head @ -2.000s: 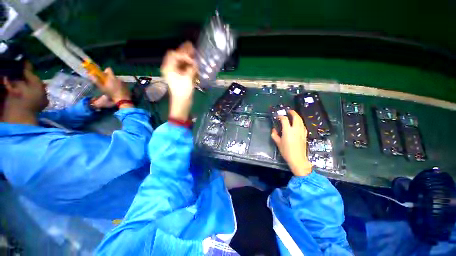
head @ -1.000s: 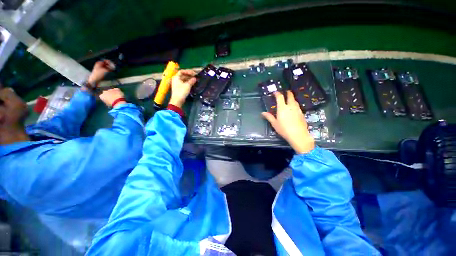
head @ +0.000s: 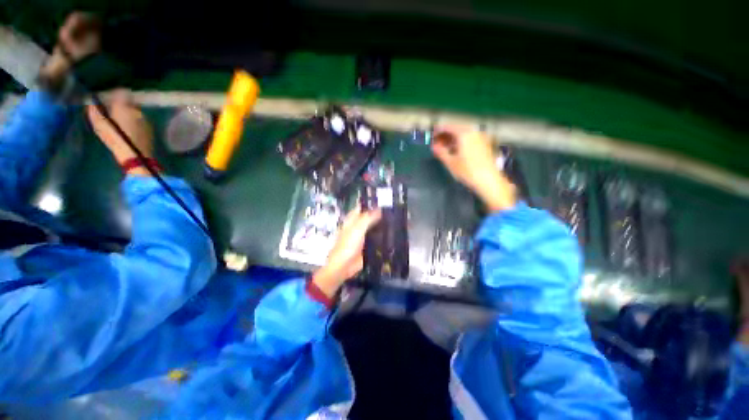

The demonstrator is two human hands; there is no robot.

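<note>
The frame is blurred. My left hand (head: 346,250) holds the left edge of a black phone housing (head: 388,236) with a white label at its top, over the front of the blister tray. My right hand (head: 472,164) is at the tray's back edge, fingers bent beside a small board (head: 420,136); whether it pinches anything is unclear. Two more housings (head: 349,164) lie overlapping behind my left hand. Another housing (head: 509,168) is partly hidden by my right hand. The clear blister tray (head: 310,225) holds small boards.
A yellow screwdriver (head: 232,123) and a round grey disc (head: 189,130) lie at the left. A neighbour's hands (head: 123,127) and a black cord are further left. Several housings (head: 622,225) stand in a row at the right. Part of another person shows at the right edge (head: 743,295).
My left hand has come down from the back housings to a housing at the front centre. My right hand has moved up to the tray's back edge. The neighbour's hands shifted left.
</note>
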